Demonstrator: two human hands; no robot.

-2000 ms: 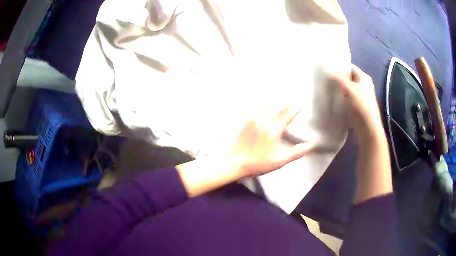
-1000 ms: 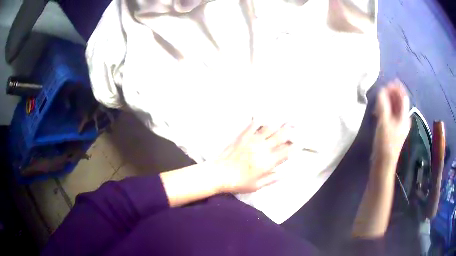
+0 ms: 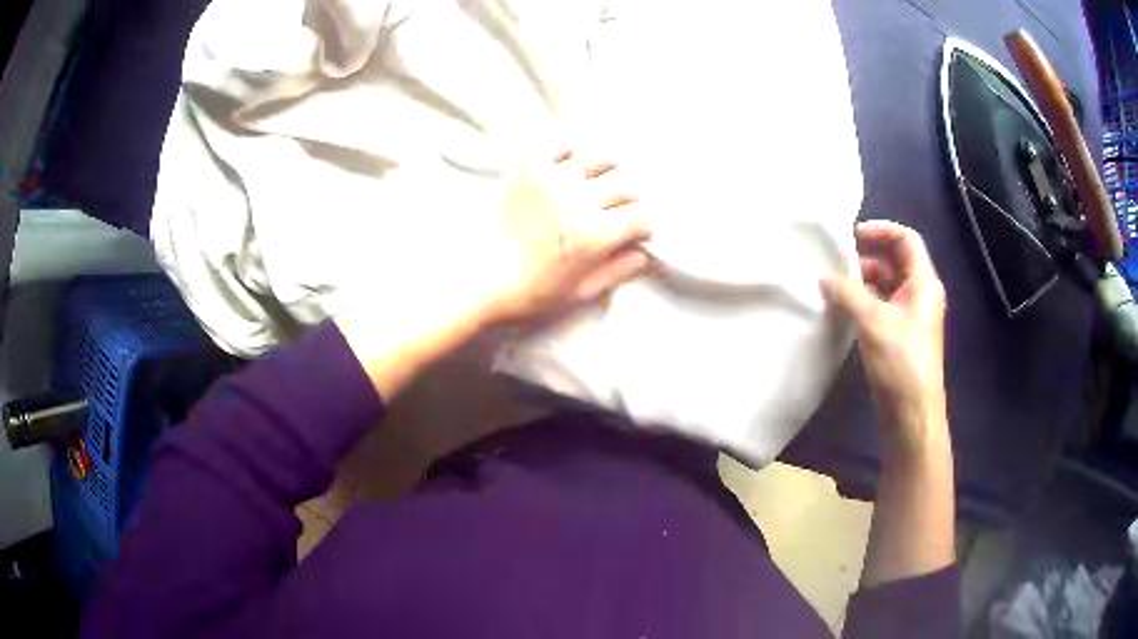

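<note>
A pale cream garment (image 3: 736, 137) lies over the dark blue-purple ironing table (image 3: 905, 87), overexposed, with soft folds at the left and a corner hanging towards me. My left hand (image 3: 580, 237) is on the cloth near the middle, its fingers bent with cloth bunched at them. My right hand (image 3: 892, 281) holds the garment's right edge between thumb and fingers. A steam iron (image 3: 1011, 175) with a dark pointed plate and pale rim stands at the right, untouched. Its orange-brown handle (image 3: 1067, 144) faces right.
A blue plastic crate (image 3: 106, 362) stands below left, with a metallic cylinder (image 3: 44, 419) beside it. A pale hose (image 3: 1117, 300) leaves the iron's back at the right. Blue lattice (image 3: 1123, 100) shows at the far right, and crumpled translucent material (image 3: 1061, 605) lies at the lower right.
My right hand has come from beside the iron back to the garment's right edge. My left hand has moved up the cloth, and a fold now crosses its lower part. The view has shifted.
</note>
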